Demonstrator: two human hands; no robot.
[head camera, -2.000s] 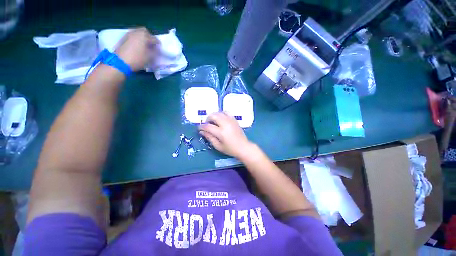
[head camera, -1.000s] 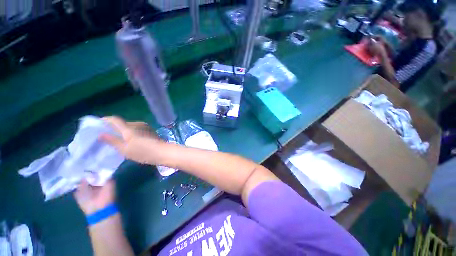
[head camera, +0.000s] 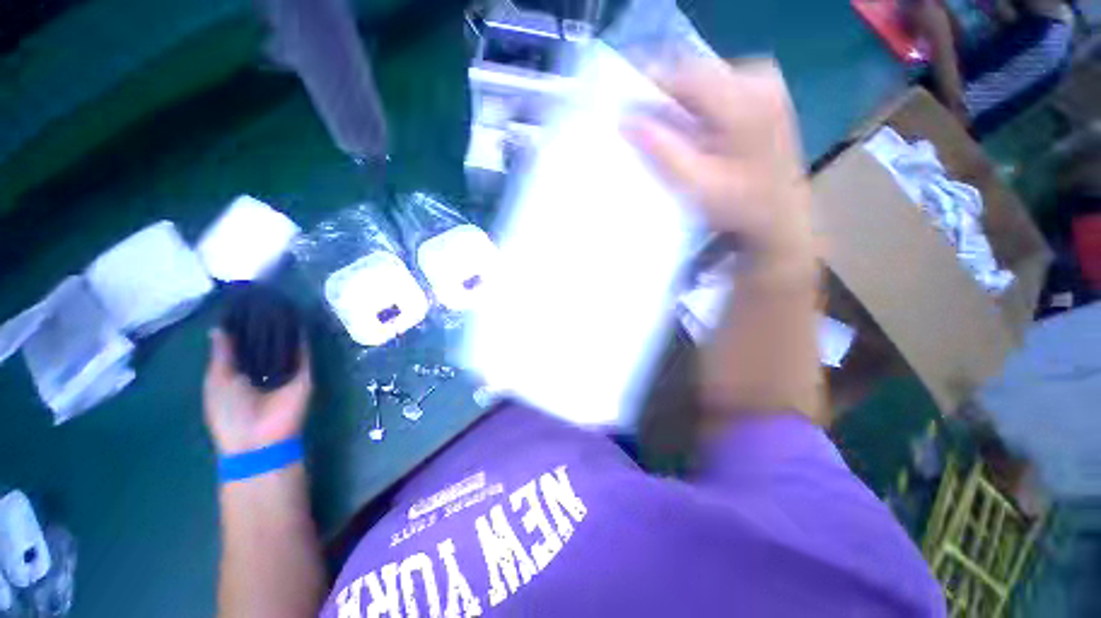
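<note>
My left hand (head camera: 262, 404), with a blue wristband, holds a black rounded part (head camera: 261, 336), likely a black base plate, above the bench at the left. My right hand (head camera: 737, 151) is raised and blurred, holding a large white wrapping sheet (head camera: 586, 242) that hides part of the bench. Two white housings (head camera: 377, 298) (head camera: 459, 266) lie on clear plastic bags, each with a small dark opening. Wire leads with connectors (head camera: 411, 407) lie near the bench edge. The electric screwdriver (head camera: 332, 79) hangs over the bench above the housings.
White foam pouches (head camera: 147, 275) lie at the left. Another white housing (head camera: 22, 541) is at the lower left. The screw feeder (head camera: 507, 85) is partly covered. A cardboard carton (head camera: 899, 272) with white wrapping stands at the right. A person's arm (head camera: 939, 54) shows at the upper right.
My right hand has moved from the left side across to the right with the white wrapping. The black part now shows in my left hand. The foam pouches now lie separate on the bench.
</note>
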